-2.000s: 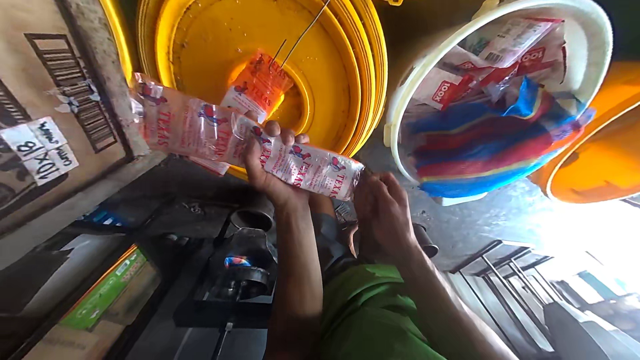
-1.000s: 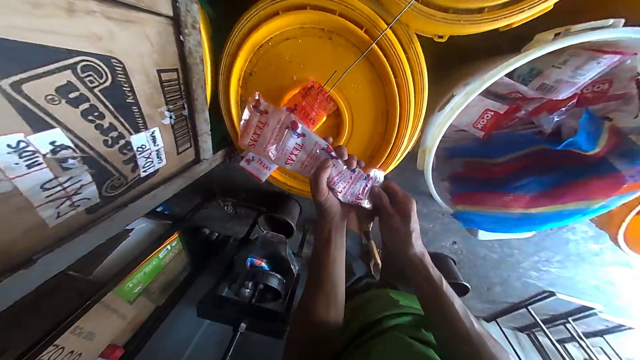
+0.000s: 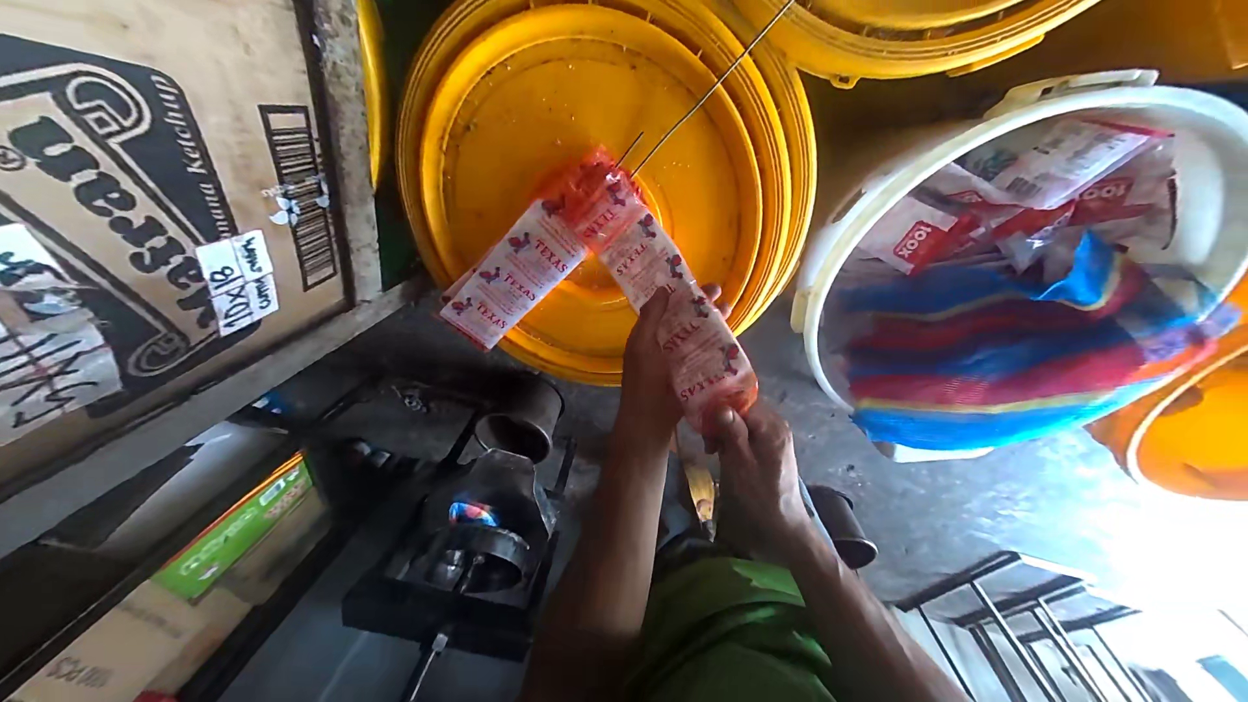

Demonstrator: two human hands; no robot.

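My left hand (image 3: 658, 356) is closed around the middle of a printed clear plastic packaging strip (image 3: 694, 336). The strip's near end is pinched in my right hand (image 3: 760, 453), where reddish-orange contents show through. Beyond my left hand, the strip reaches up over a yellow plastic lid (image 3: 585, 88). A second printed length (image 3: 517, 268) hangs down to the left from an orange-red bundle (image 3: 595, 185) at the lid's middle. A thin wire (image 3: 717, 83) runs from the bundle to the upper right. Part of a knife-like tool (image 3: 700, 487) shows below my hands, its shape partly hidden.
To the right, a white tub (image 3: 829, 263) holds plastic packets and a striped woven bag (image 3: 1014, 351). Cardboard boxes (image 3: 234, 68) stand on a shelf at left. A gas burner (image 3: 478, 546) sits at lower left, with a metal rack (image 3: 1024, 585) at lower right.
The strip, earlier stretched out to the upper left, now slopes from the bundle down to my hands, with the second length visible beside it. My left hand still holds it. The view has shifted.
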